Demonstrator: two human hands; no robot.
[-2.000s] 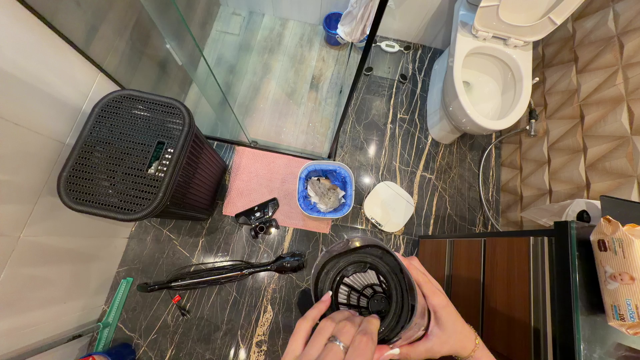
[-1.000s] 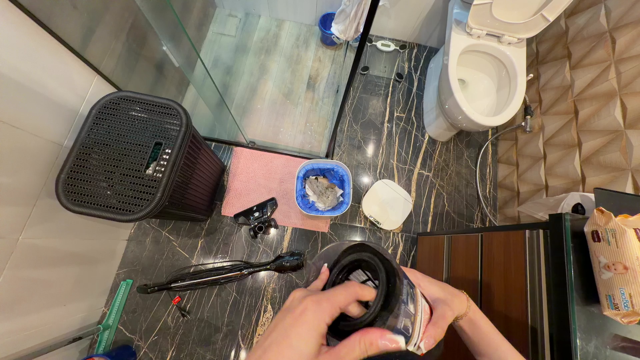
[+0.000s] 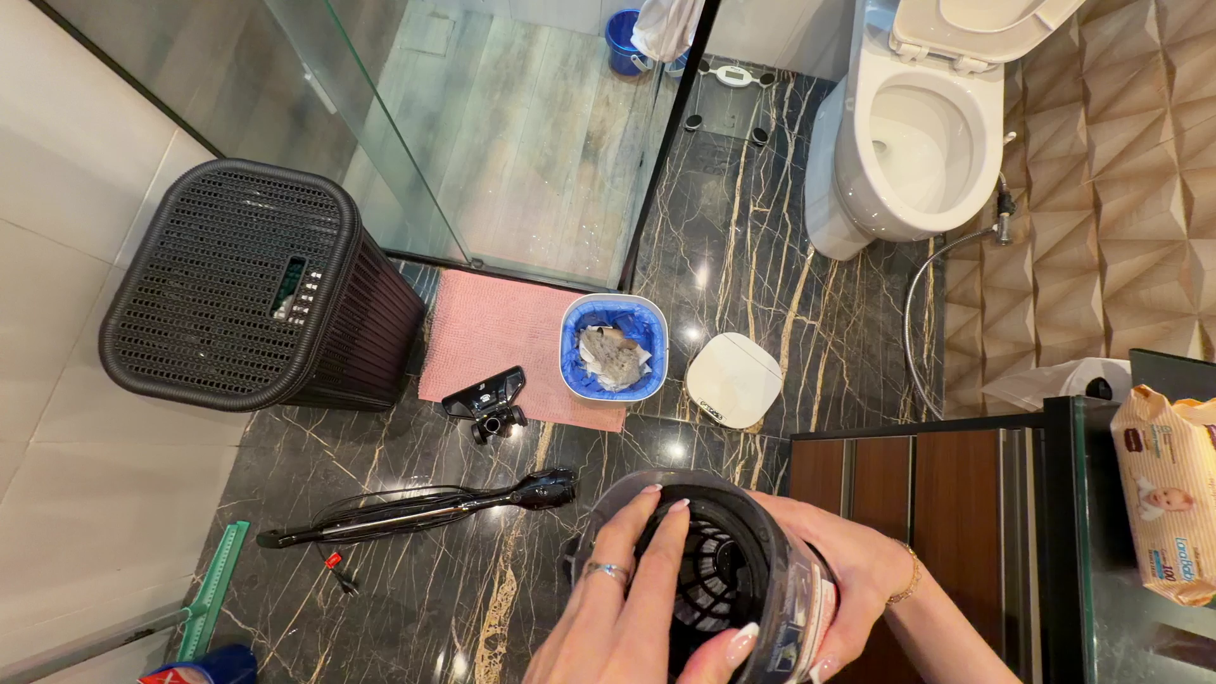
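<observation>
A clear plastic vacuum dust container (image 3: 793,617) with a black ribbed filter cage (image 3: 708,560) inside is at the bottom centre. My right hand (image 3: 845,570) grips its outer wall from the right. My left hand (image 3: 622,608) has two fingers on the black ring at the container's mouth and the thumb on the near rim. Beyond it stands a small bin (image 3: 658,375) lined with a blue bag, holding grey dust and paper. A vacuum floor head (image 3: 489,394) lies on the edge of the pink mat (image 3: 475,323). The black vacuum handle (image 3: 427,503) with its cord rests on the marble floor.
A dark lidded laundry basket (image 3: 237,285) stands left. Right of the bin lies a white lid (image 3: 733,380). A toilet (image 3: 912,142), glass scale (image 3: 727,104) and glass shower panel (image 3: 380,123) are farther off. Wipes (image 3: 1164,494) lie on the right counter. A green squeegee (image 3: 214,589) is lower left.
The container's mouth has turned, so the cage inside shows again after being mostly hidden a second ago. My left fingers have moved from inside the mouth to its ring.
</observation>
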